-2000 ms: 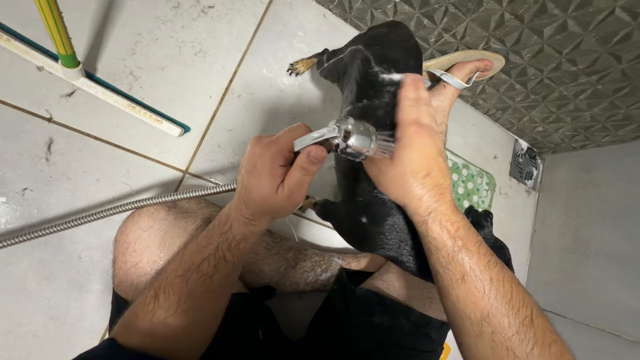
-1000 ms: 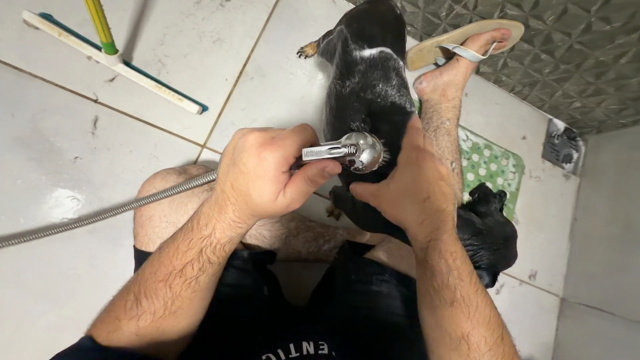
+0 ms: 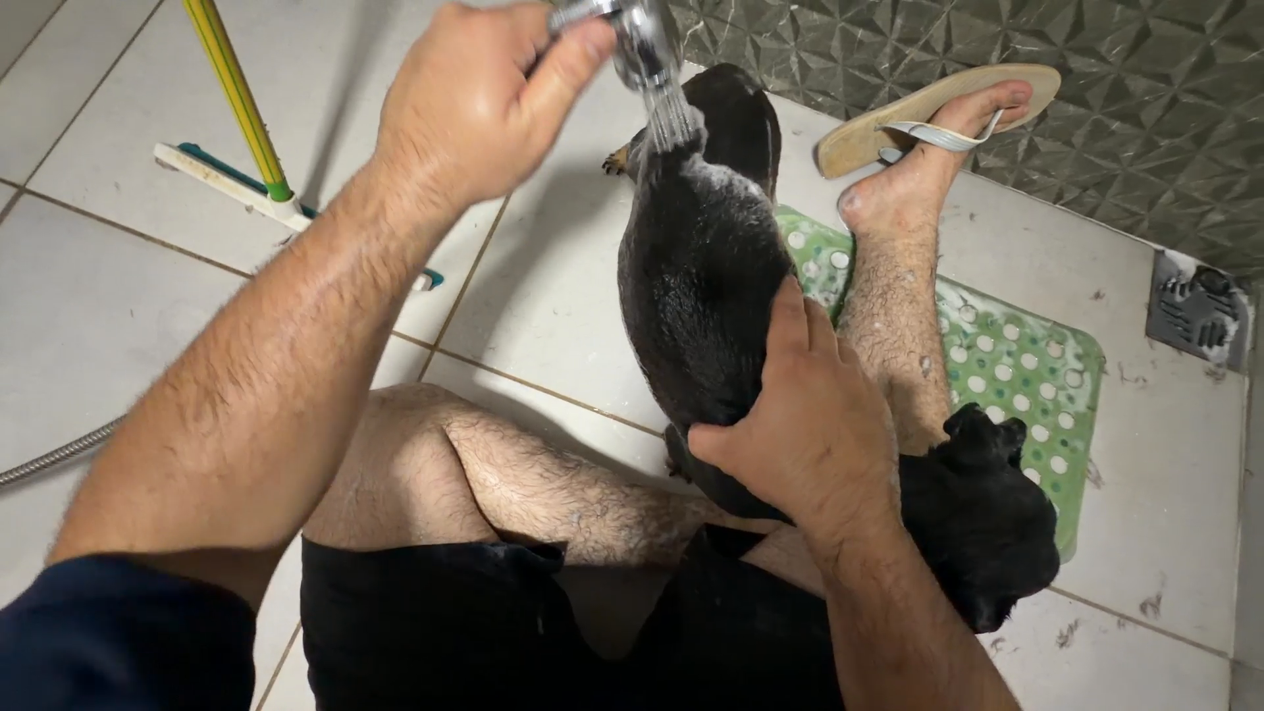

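A small black dog (image 3: 696, 276) stands on the tiled floor between my legs, its head (image 3: 978, 518) at the lower right. My left hand (image 3: 479, 104) grips the handle of a chrome hand shower (image 3: 647, 49) above the dog's rear. Water sprays from it onto the rump, where white foam (image 3: 726, 183) lies on the wet coat. My right hand (image 3: 815, 415) rests on the dog's side near the shoulder, thumb and fingers spread around the body. Part of the dog's front is hidden by my right hand and forearm.
A green bath mat with round holes (image 3: 1071, 355) lies under my foot's side. A floor squeegee (image 3: 232, 188) with a yellow-green handle is at upper left, a metal shower hose (image 3: 59, 456) at left. A floor drain (image 3: 1198, 308) sits by the textured wall (image 3: 1136, 128). My foot wears a flip-flop (image 3: 849, 138).
My left hand has moved the hand shower up toward the dog's rear. My right hand now lies on the dog's side near the shoulder; two seconds ago it was farther back, beside the spray.
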